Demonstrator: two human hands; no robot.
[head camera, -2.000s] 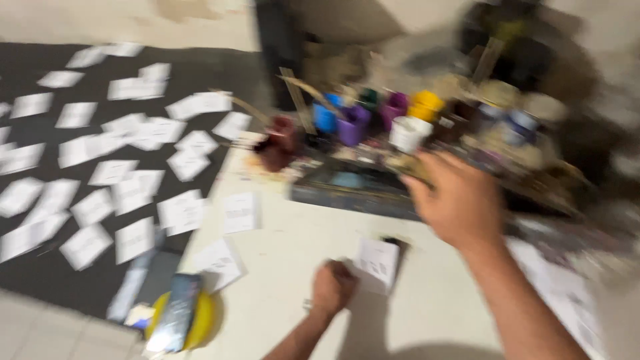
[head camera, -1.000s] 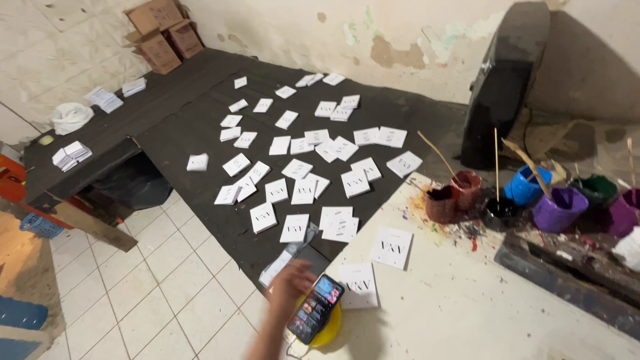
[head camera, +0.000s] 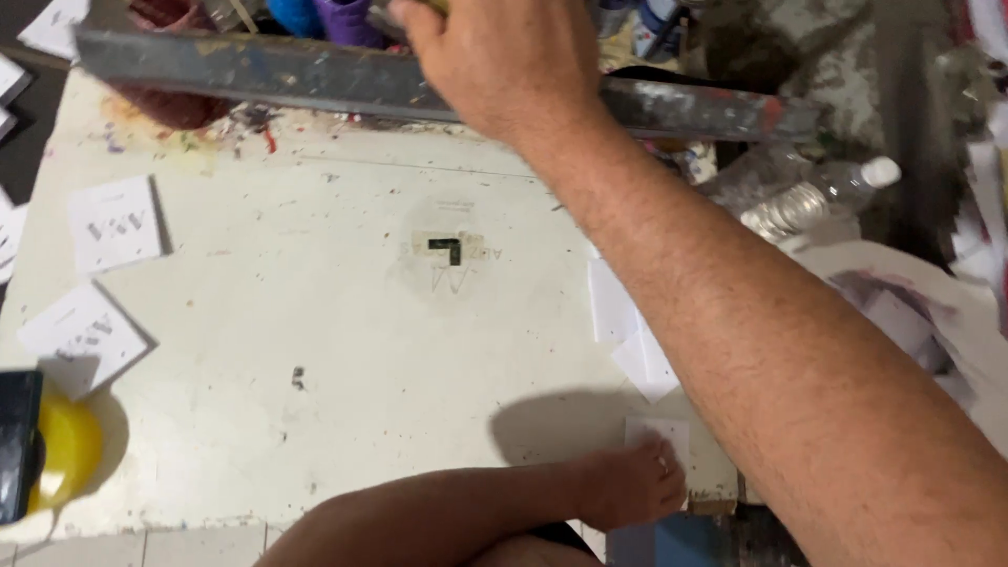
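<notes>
My right hand (head camera: 504, 59) reaches over the paint-stained bar (head camera: 315, 75) at the top of the white worktable (head camera: 315, 315), near the paint cups; its fingertips are cut off by the frame edge and something pale yellow shows at them. My left hand (head camera: 634, 480) is at the table's near right edge, its fingers at a small white card (head camera: 669, 431); whether it grips the card is blurred. A small black L-shaped mark (head camera: 447, 250) lies on the tabletop. Two printed white cards (head camera: 118, 223) lie at the left.
A phone (head camera: 17, 445) rests against a yellow round object (head camera: 69, 449) at lower left. Purple (head camera: 346, 22) and dark red cups (head camera: 169, 16) stand behind the bar. At right are white cards (head camera: 614, 303), a clear plastic bottle (head camera: 819, 197) and a white bag (head camera: 929, 315) with papers.
The view has swung right and down from the card-covered dark table. A hand was at the phone one second ago; now my left hand is at the near right edge and my right hand is over the bar.
</notes>
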